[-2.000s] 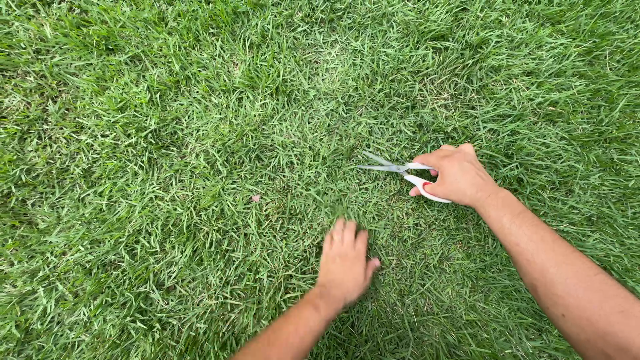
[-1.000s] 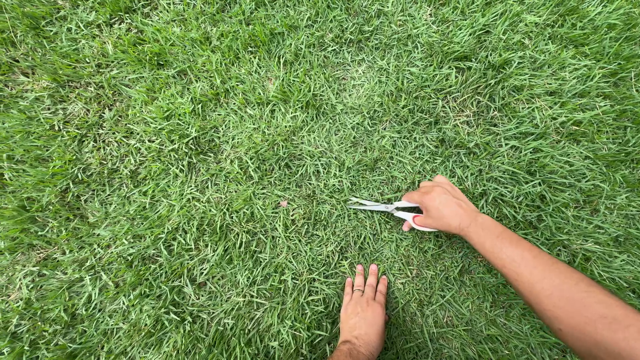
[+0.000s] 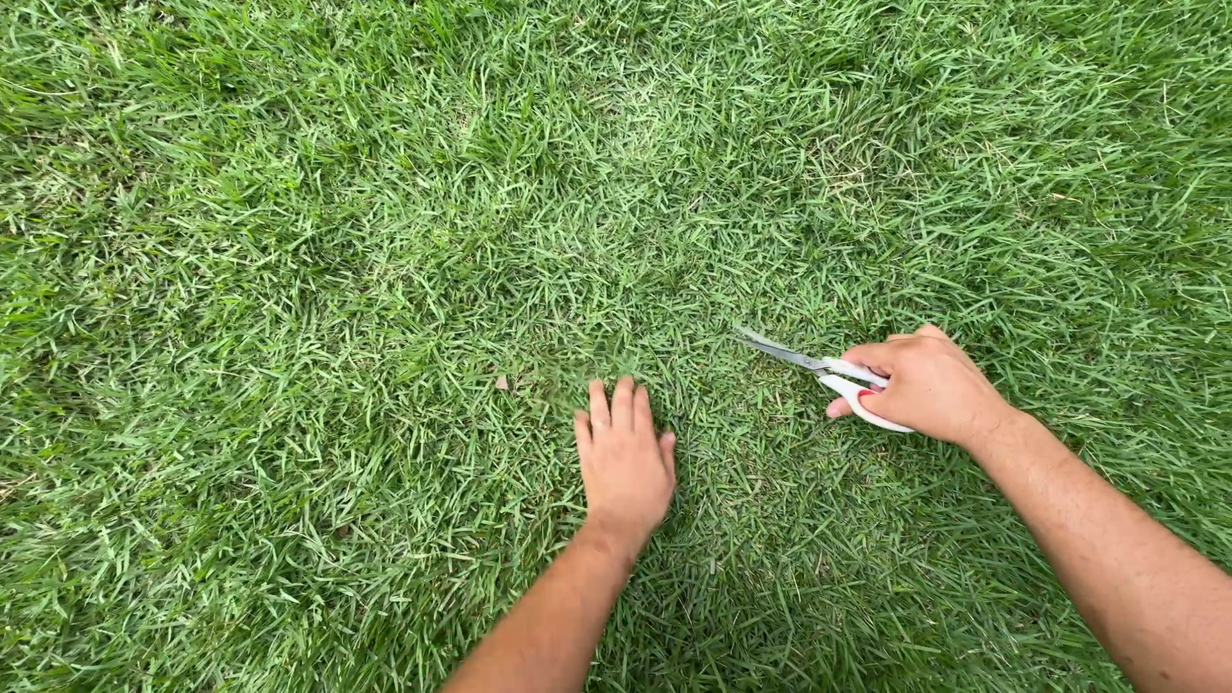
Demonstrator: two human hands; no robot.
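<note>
My right hand [image 3: 929, 385] holds white-handled scissors [image 3: 826, 370] by their finger loops, with red showing inside one loop. The metal blades point up and left, low over the grass, and lie nearly together. To the left of the blade tips, my left hand [image 3: 626, 457] rests palm down on the lawn grass [image 3: 712, 500], fingers a little spread and holding nothing that I can see. Loose cut blades of grass lie around its fingertips, slightly blurred.
A small pinkish-brown dry leaf or scrap [image 3: 501, 383] lies left of my left hand. Taller grass [image 3: 1136, 289] stands along the right side, and a patch with dry straw-coloured blades [image 3: 852, 178] shows at the upper right.
My left hand has moved up and left over the grass since one second ago. The scissors remain in my right hand, now farther from the left one.
</note>
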